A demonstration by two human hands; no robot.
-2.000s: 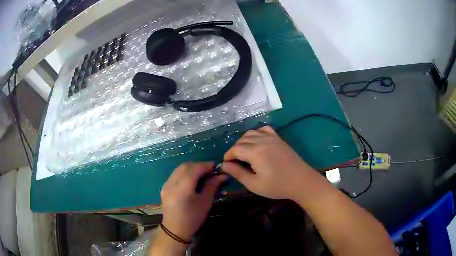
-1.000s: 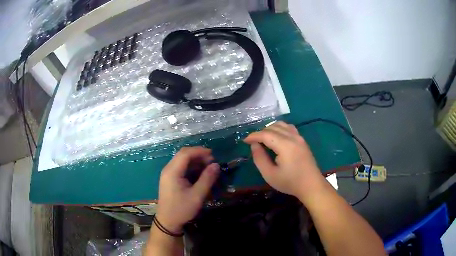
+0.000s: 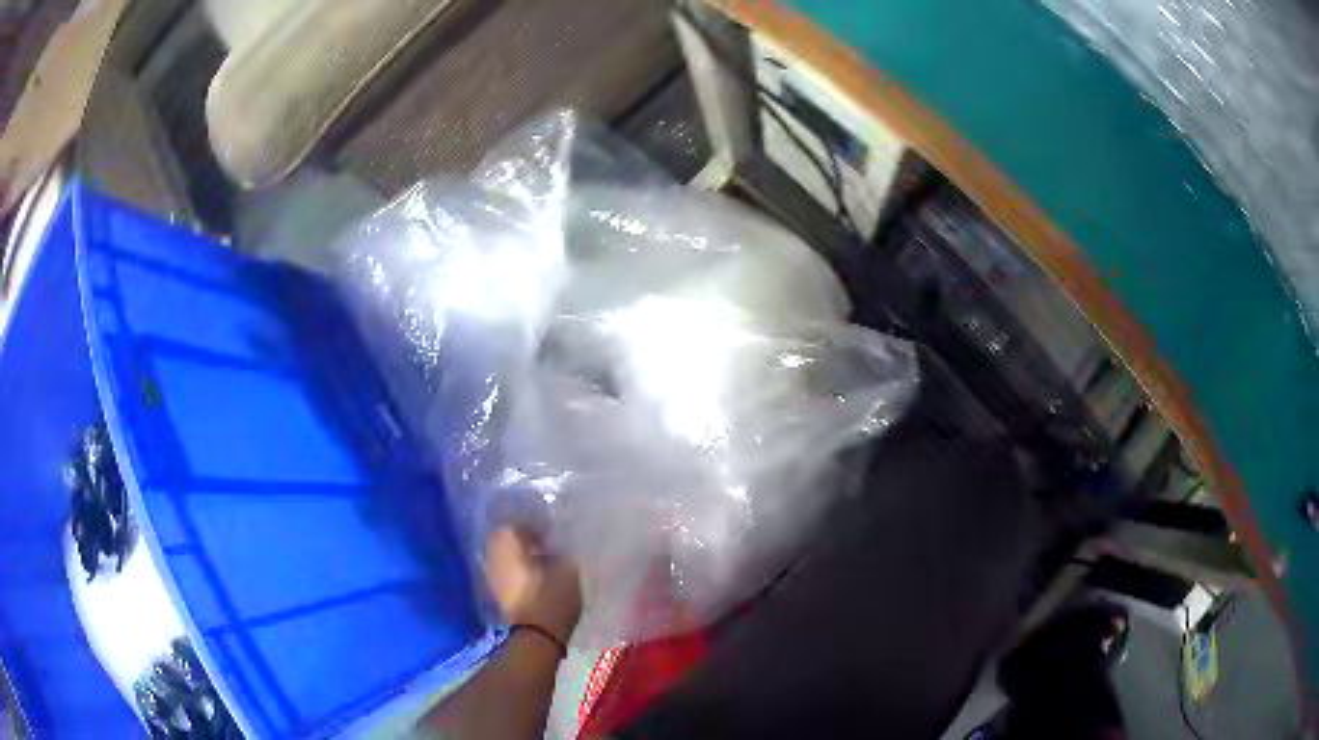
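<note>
My left hand (image 3: pixel 532 581), with a dark band on the wrist, is at the lower edge of a large clear plastic sack (image 3: pixel 637 347) of crinkled, shiny film. Its fingers are partly hidden by the film and blurred, so I cannot tell whether they grip it. The sack lies between a blue crate (image 3: pixel 261 434) on the left and the bench on the right. My right hand is out of the picture.
The green bench top (image 3: pixel 1013 130) with its wooden edge curves along the right, with equipment beneath. Black items on a white sheet (image 3: pixel 123 600) show at far left. A red object (image 3: pixel 637 682) is beside my wrist. A yellow power strip (image 3: pixel 1201 658) is lower right.
The view has swung left and down from the bench top to the sack and crate. My left hand has moved from the bench to the sack. My right hand has left the picture.
</note>
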